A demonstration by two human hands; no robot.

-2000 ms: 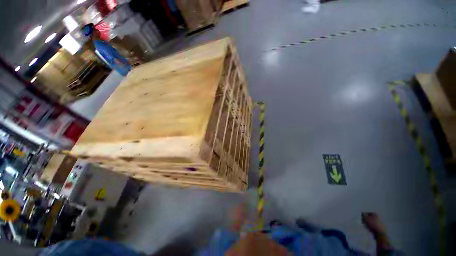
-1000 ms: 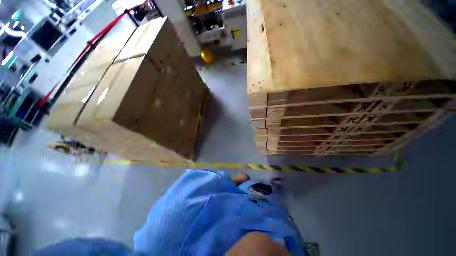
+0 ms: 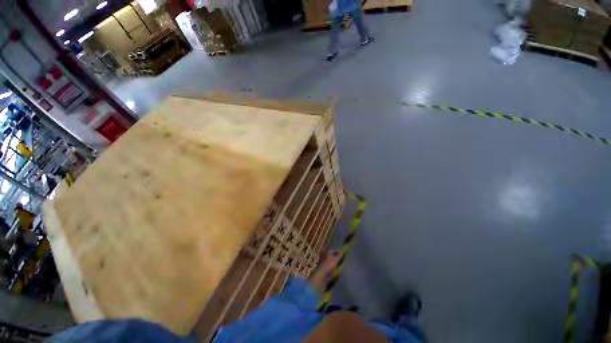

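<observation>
A stack of plywood-topped pallets (image 3: 174, 201) stands close in front, left of centre, with its pale top towards me and slatted sides with dark marks facing right. My left hand (image 3: 326, 268) is small and blurred beside the lower right side of the stack, below a light blue sleeve. I cannot tell whether it touches the slats or how the fingers are set. My right hand is not in view.
Striped floor tape (image 3: 348, 234) runs beside the stack; more tape (image 3: 496, 115) crosses the floor. A person in blue (image 3: 348, 20) walks at the top. Wrapped cartons (image 3: 569, 27) stand on a pallet at upper right. Machines (image 3: 27, 228) are at left. A dark shoe (image 3: 409, 307) shows below.
The view has swung from the stack's slatted front and the neighbouring carton block back to the open floor. The stack now lies at left, and the carton block is out of view.
</observation>
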